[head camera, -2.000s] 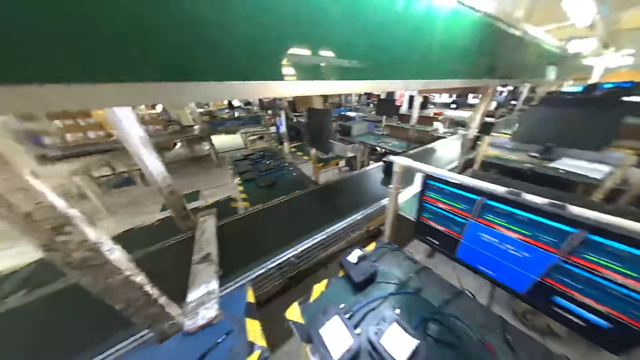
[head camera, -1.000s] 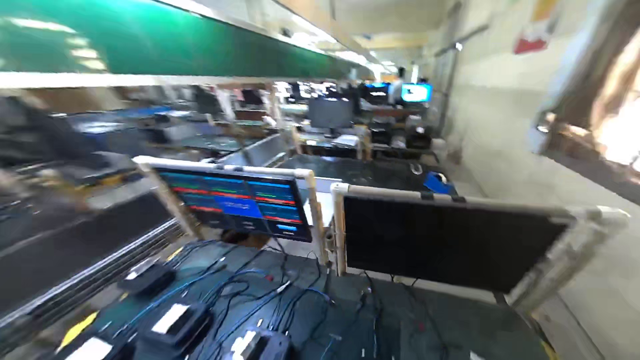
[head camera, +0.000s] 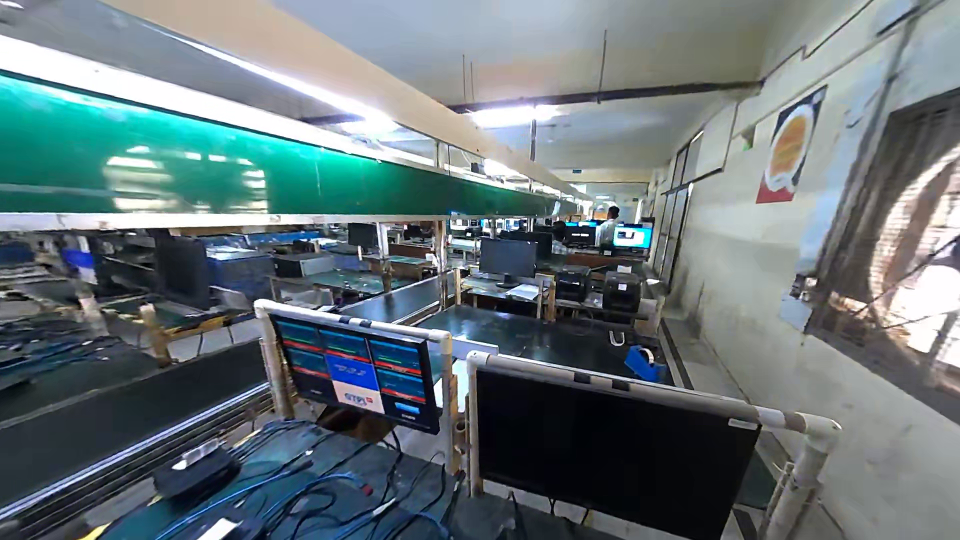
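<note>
Neither of my hands is in view. Nearest to me is a bench with a dark green top (head camera: 420,472), strewn with black cables and a blue cable (head camera: 247,487). A black electronic box (head camera: 196,471) with a pale label lies at its left side, and part of another box (head camera: 225,525) shows at the bottom edge. Behind the bench, a lit monitor (head camera: 356,371) and a dark-screened monitor (head camera: 607,442) hang side by side in pipe frames.
A conveyor belt (head camera: 135,397) runs along the left. Beyond the monitors stand a black table (head camera: 525,337) with a blue object (head camera: 643,363), and two black printer-like machines (head camera: 574,283). A person (head camera: 609,227) is far back. A wall (head camera: 720,285) with a barred opening bounds the right.
The view has swung right and up, bringing the right wall, the ceiling and the dark-screened monitor into sight. No hand shows in any frame.
</note>
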